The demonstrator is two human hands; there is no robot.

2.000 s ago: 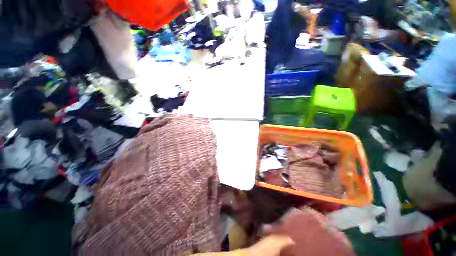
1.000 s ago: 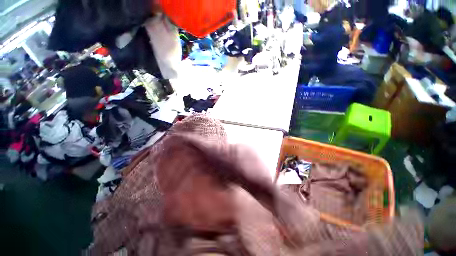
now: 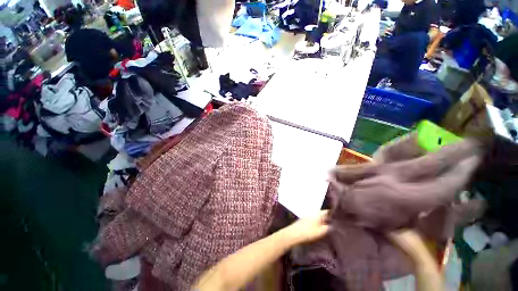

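My left hand (image 3: 311,226) comes from the bottom centre and grips the near left edge of a pink-brown garment piece (image 3: 392,187), which is blurred. My right hand (image 3: 406,241) is at its lower side, with the fingers hidden by the cloth. The piece is bunched up above the orange basket (image 3: 356,156) and covers most of it. A pile of pink-brown tweed garments (image 3: 227,182) lies left of my hands, beside the white table.
The white table (image 3: 312,96) runs away from me. A blue crate (image 3: 392,105) and a green stool (image 3: 434,136) stand behind the basket. Piles of white and dark garments (image 3: 68,102) lie at the left, near a person in black. White pieces lie on the floor at right.
The garment piece has moved right, from over the tweed pile to above the orange basket. Both forearms now show. The view has shifted, and the orange-red thing at the top has left it.
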